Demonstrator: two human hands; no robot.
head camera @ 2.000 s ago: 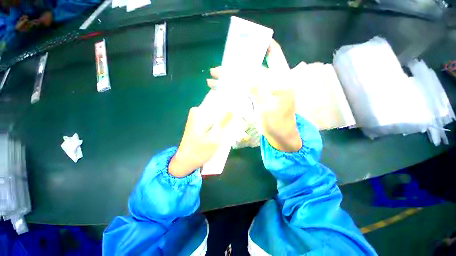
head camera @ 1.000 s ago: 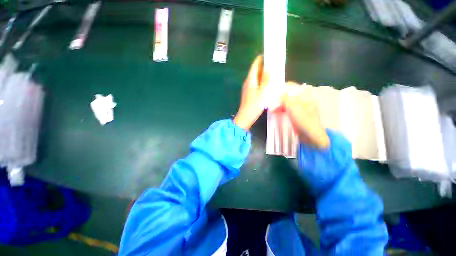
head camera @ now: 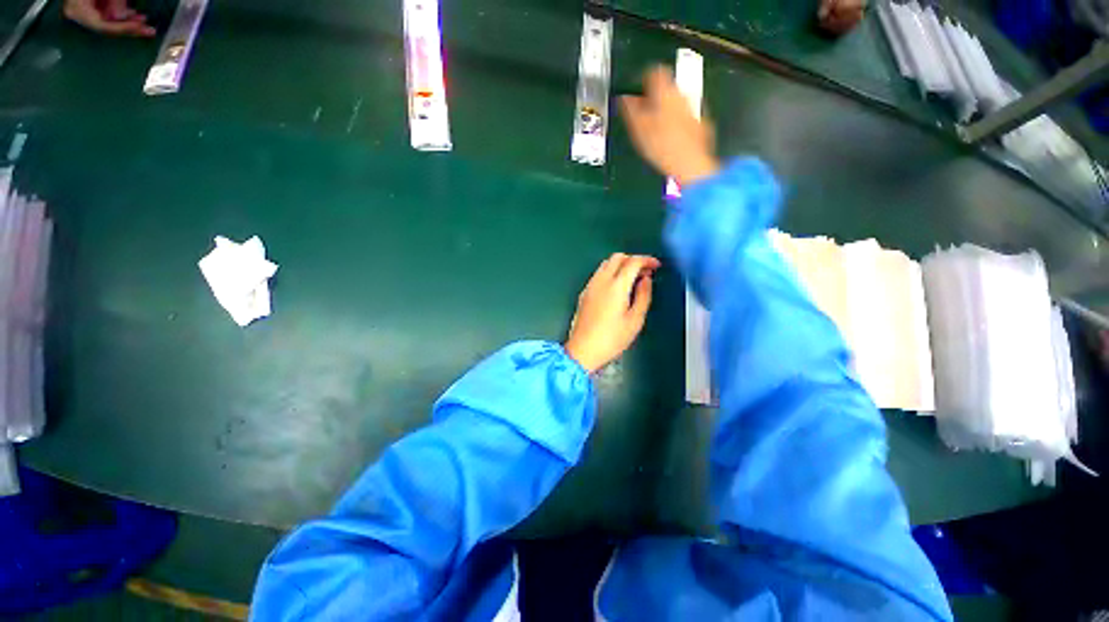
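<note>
My right hand [head camera: 671, 128], blurred, reaches over a slim white bar [head camera: 690, 75] at the upper middle. The bar's top end and a pinkish lower end show; the hand hides its middle, so a grip cannot be made out. My left hand [head camera: 609, 316] is palm down, low over the green table, with nothing visible in it. A slim light bar [head camera: 592, 91] lies left of my right hand, and a pinkish one [head camera: 424, 79] farther left. Fanned cream leaflets [head camera: 861, 318] lie at the right, partly hidden by my right sleeve.
Frosted sleeve bags [head camera: 991, 346] lie right of the leaflets. A white crumpled scrap [head camera: 240, 280] and a translucent pile [head camera: 22, 316] are on the left. Another light bar [head camera: 178, 49] lies near another person's hand [head camera: 107, 15]. More bags [head camera: 949, 55] and a metal bar [head camera: 1034, 95] are upper right.
The white piece held up between both hands is no longer raised there. My right hand has moved up and away over the table; my left is lower and separate. The view has shifted.
</note>
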